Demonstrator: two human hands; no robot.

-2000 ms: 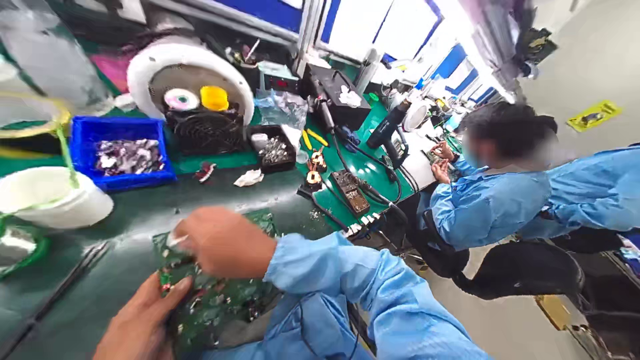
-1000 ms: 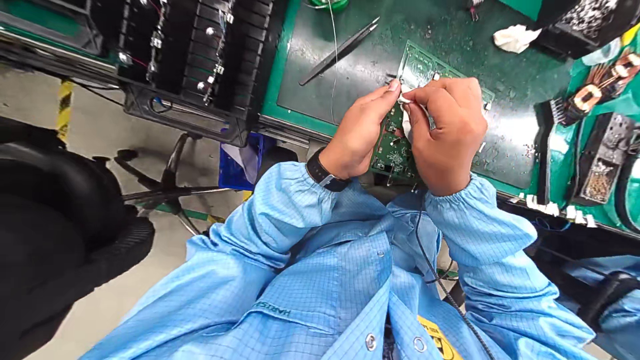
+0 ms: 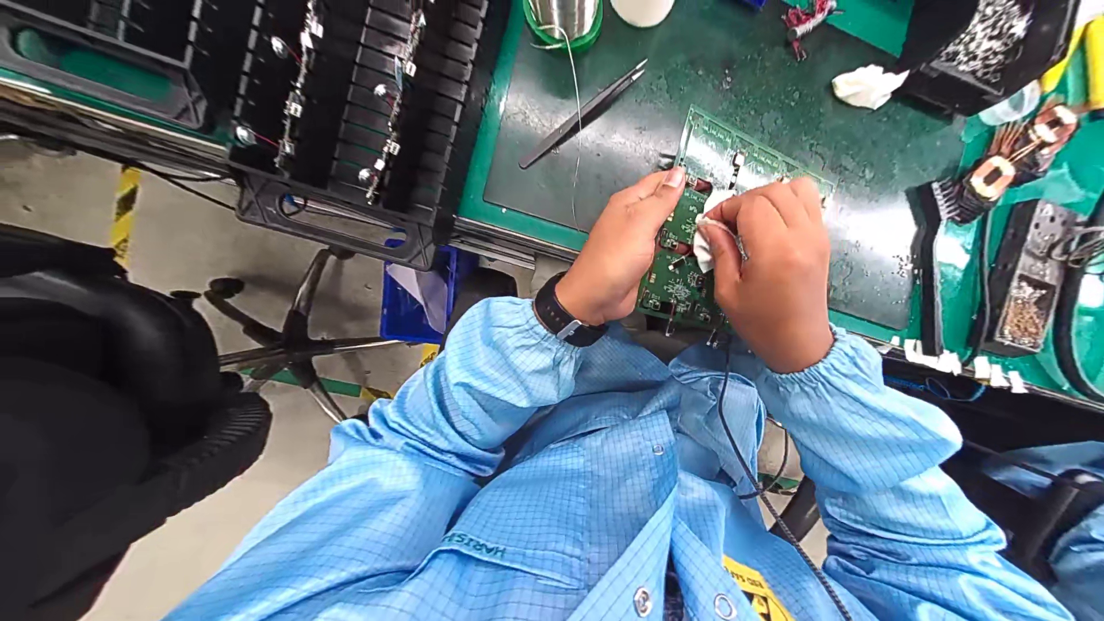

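A green printed circuit board [image 3: 681, 280] lies at the near edge of the dark bench mat, partly hidden by both hands. My left hand [image 3: 625, 241] grips its left edge, thumb on top. My right hand [image 3: 772, 259] pinches a piece of white cloth or tissue [image 3: 709, 233] against the board's face. Metal tweezers [image 3: 582, 115] lie on the mat to the upper left of the board. A spool of solder wire [image 3: 565, 19] stands in a green holder behind them, with its wire trailing over the mat.
Black slotted racks [image 3: 405, 112] holding small boards stand at left. At right are a black bin of small metal parts [image 3: 983, 52], a crumpled white wipe [image 3: 867, 86], copper coils [image 3: 992, 177], a brush [image 3: 936, 207] and a metal tray [image 3: 1026, 280]. A blue bin [image 3: 423, 289] sits below the bench edge.
Since the oldest frame, the view has swung down and left. The co-workers seen there are mostly out of view. My hands remain at the board, with the white cloth in my right fingers.
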